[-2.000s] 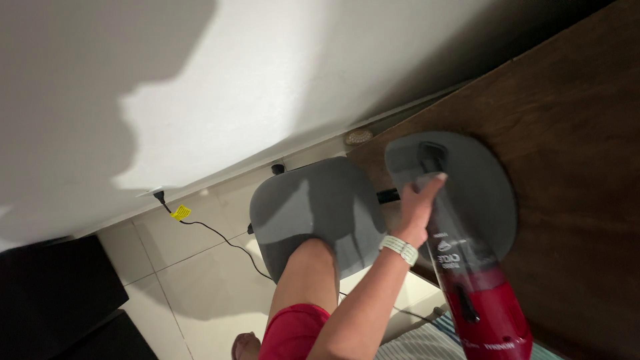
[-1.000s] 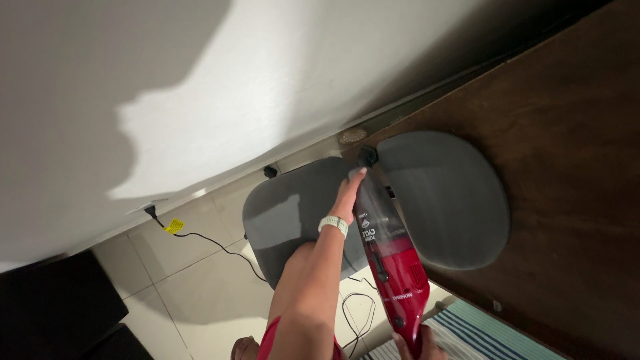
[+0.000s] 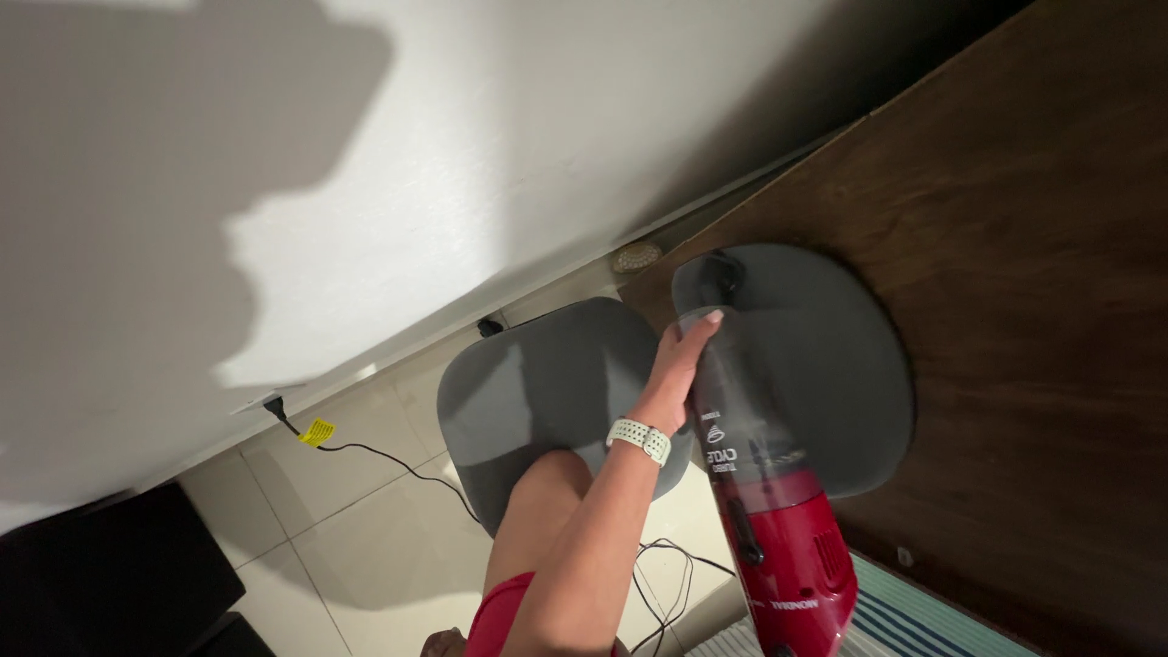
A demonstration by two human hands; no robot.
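Note:
A red Mondial handheld vacuum cleaner with a clear dust cup slants across the right half of the view. My left hand, with a pale watch at the wrist, grips the front end of the dust cup. The black nozzle lies over the upper left part of a grey chair backrest. Beside it is the grey chair seat, with my knee on or against it. My right hand is out of view; the rear end of the vacuum cleaner is cut off by the bottom edge.
A brown wooden panel stands behind the backrest. A black power cord with a yellow tag runs from a plug at the white wall; a loop lies on the tiles. Black furniture and striped fabric flank the floor.
From one second ago, the vacuum cleaner's nozzle has moved from the gap between seat and backrest onto the backrest. The right hand, seen then at the rear end, has left the view.

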